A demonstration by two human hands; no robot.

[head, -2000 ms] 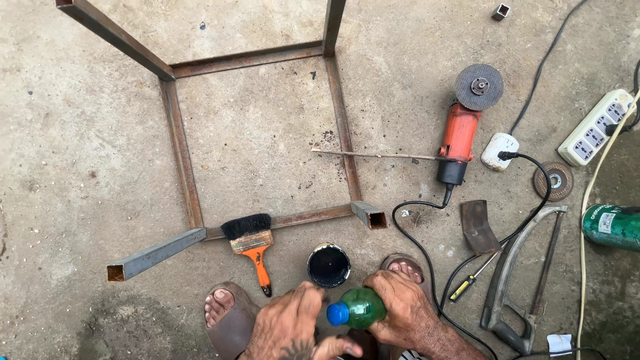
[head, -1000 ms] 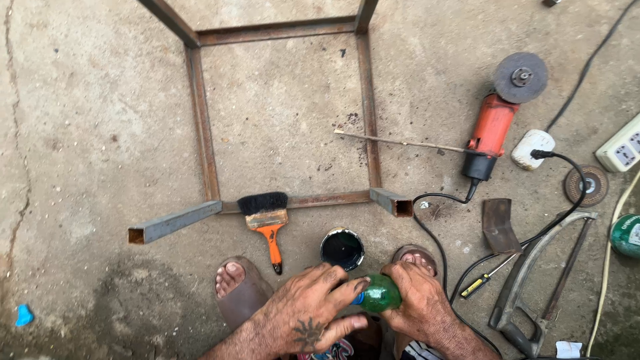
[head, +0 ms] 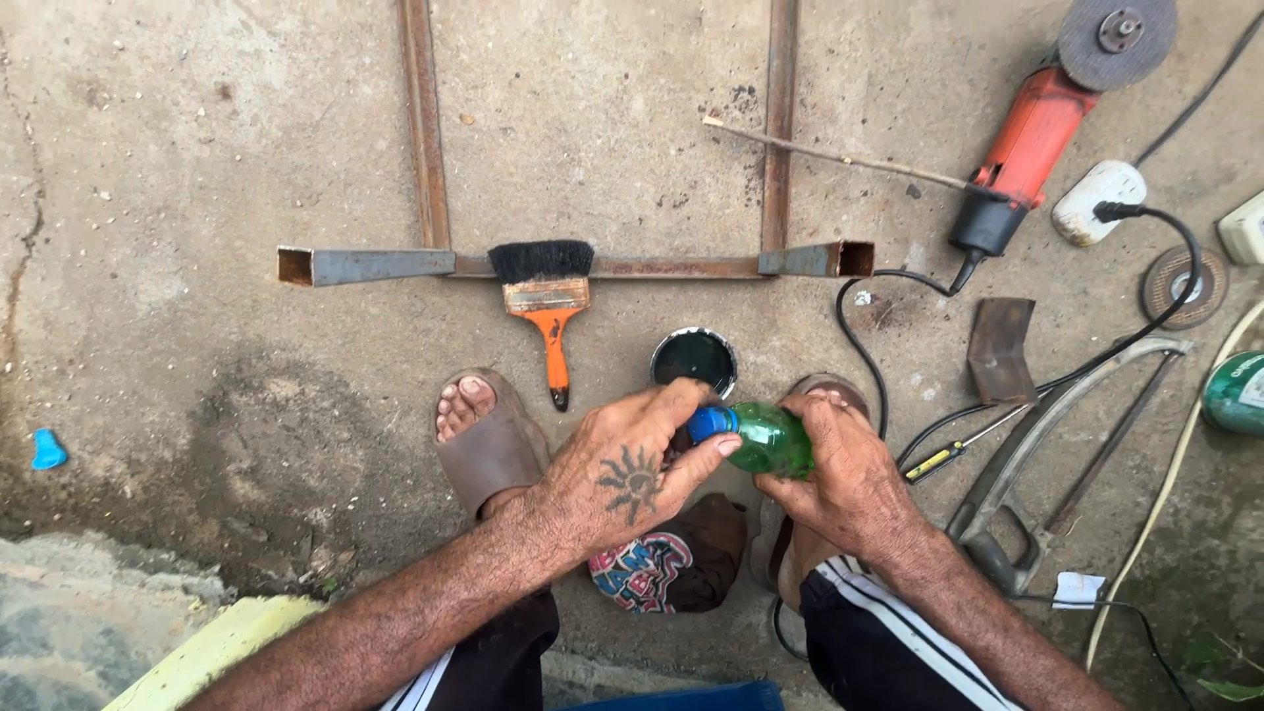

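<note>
My right hand (head: 849, 474) is closed around a green plastic bottle (head: 775, 441), which lies tilted on its side with its neck toward the left. The fingers and thumb of my left hand (head: 632, 469) grip the blue cap (head: 713, 424) on that neck. Just beyond my hands stands an open can of dark liquid (head: 694, 357), partly hidden by my left fingers. A wide paintbrush (head: 550, 306) with an orange handle and black bristles rests against the rusty square-tube steel frame (head: 681, 268). The bottle's base is hidden in my right palm.
On the right lie an angle grinder (head: 1037, 133) with a stick (head: 839, 156) touching it, a grinding disc (head: 1185, 287), a bent metal plate (head: 999, 351), a screwdriver (head: 933, 461), a hacksaw (head: 1037, 434), cables and another green bottle (head: 1236, 393). A printed cloth (head: 671, 568) is between my feet.
My left hand, near the bottle two seconds ago with the blue cap uncovered, has closed on the cap. My right hand keeps hold of the bottle. The view has shifted.
</note>
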